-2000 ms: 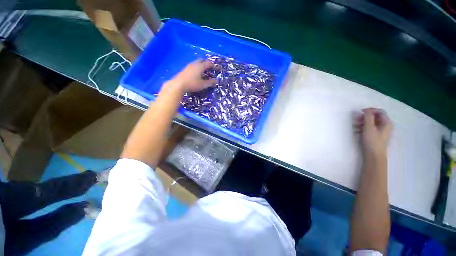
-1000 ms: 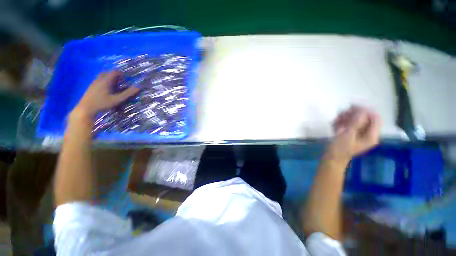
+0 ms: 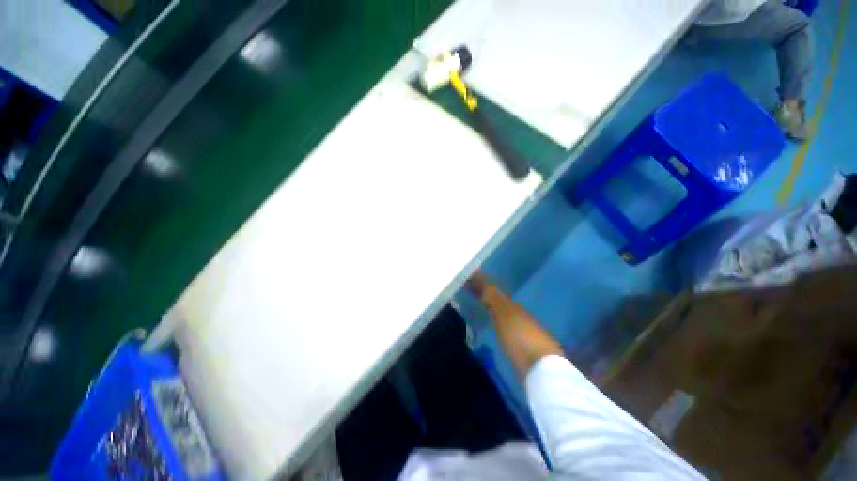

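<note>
The blue bin (image 3: 80, 449) is at the lower left, cut off by the picture's edge. Small silver parts (image 3: 136, 442) lie in it. My right hand (image 3: 479, 285) is small and blurred beside the front edge of the white board (image 3: 319, 272), low near my knees. Its fingers are partly hidden, so I cannot tell if it holds anything. My left hand is out of the picture.
A mallet (image 3: 484, 122) lies across the gap between two white boards. A blue stool (image 3: 719, 131) stands on the floor at the right, near a person's leg (image 3: 789, 47). Brown cardboard (image 3: 761, 366) is at the lower right. The green conveyor (image 3: 221, 178) runs behind the boards.
The view has swung right and tilted, so the bin now shows at the lower left. My left hand has left the picture. My right hand has moved off the board to its front edge.
</note>
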